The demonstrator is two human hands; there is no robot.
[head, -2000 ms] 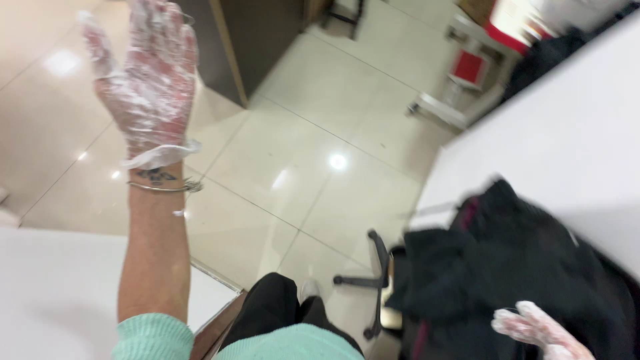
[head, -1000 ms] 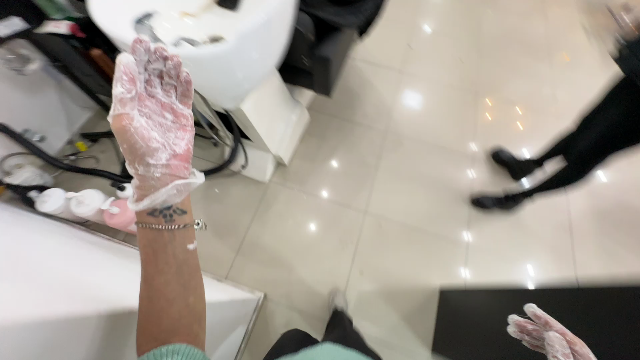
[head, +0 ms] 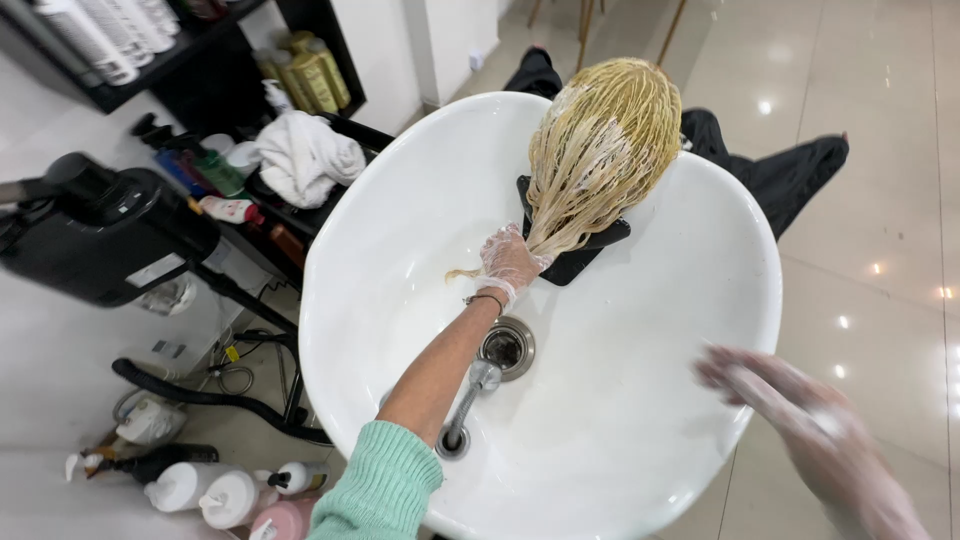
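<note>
My left hand, in a clear plastic glove, is closed around the gathered lengths of a person's blond hair, which looks wet and coated with a whitish product. The head rests at the far rim of a white shampoo basin, on a black neck rest. A loose strand sticks out to the left of the hand. My right hand, blurred and smeared white, is over the basin's right rim with nothing seen in it. Below my left hand are the drain and a hand shower head with its metal hose.
At the left stand a black salon device on an arm, a white towel among bottles, and a shelf with gold bottles. Several pump bottles are at the lower left. The person's black-clad legs extend beyond the basin.
The view has swung to the basin with the person's head. My left hand, held up with nothing in it before, is now closed on the hair. My right hand shows more fully at the right.
</note>
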